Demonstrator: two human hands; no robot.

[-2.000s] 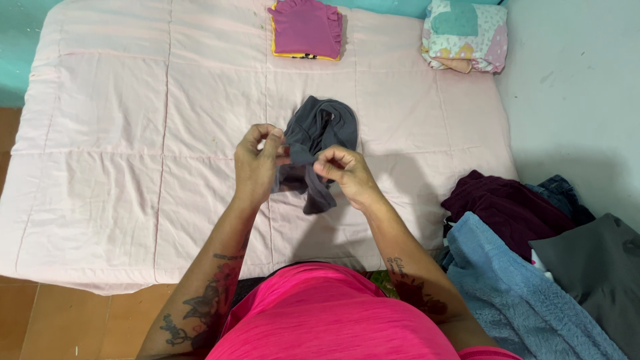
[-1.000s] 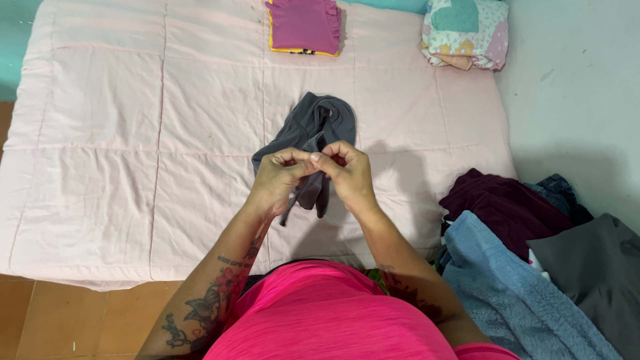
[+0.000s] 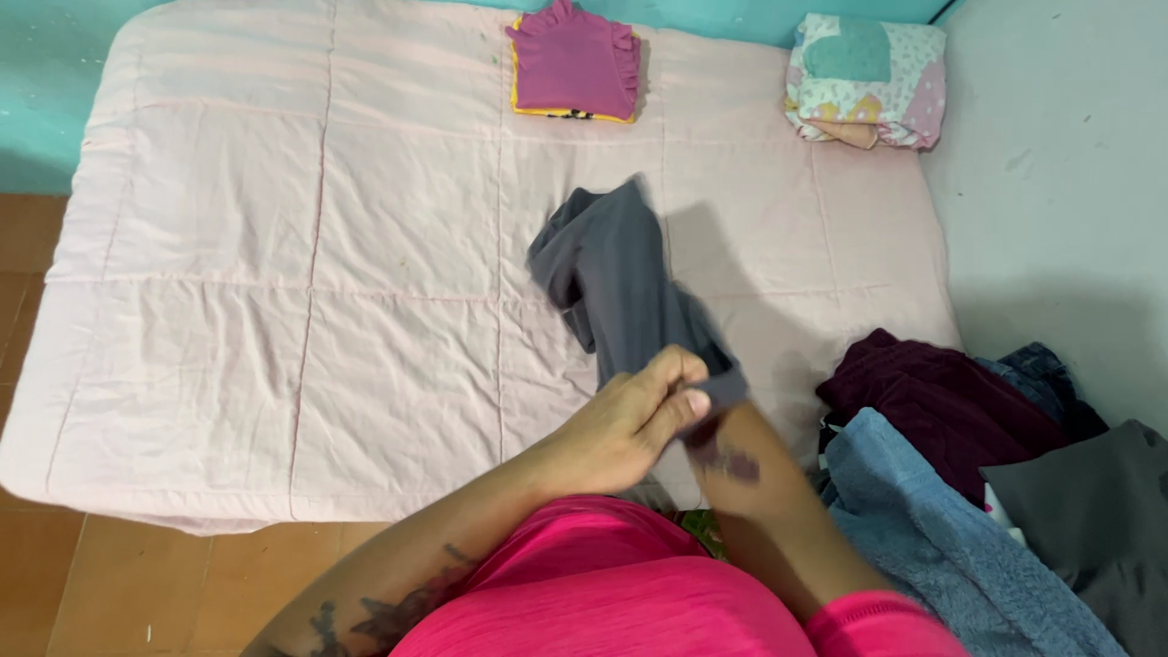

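Note:
A dark grey cloth garment [image 3: 611,265] hangs bunched over the middle of the bed, somewhat blurred by motion. My left hand [image 3: 639,420] pinches the garment's near edge between thumb and fingers. My right forearm reaches into the opening at that edge, so the right hand is hidden inside the cloth, and its grip cannot be seen.
Pink quilted bedding [image 3: 401,365] covers the bed. A folded purple ruffled garment on yellow cloth [image 3: 584,68] and a folded patterned cloth [image 3: 867,82] lie at the far edge. Maroon clothing [image 3: 940,401], a light-blue fleecy cloth [image 3: 931,520] and dark grey fabric [image 3: 1086,511] are heaped at right, beside the wall.
Both hands were pinching the grey garment close together. Now my right hand has gone inside it, while my left hand holds the edge around the right forearm. The garment is more stretched out.

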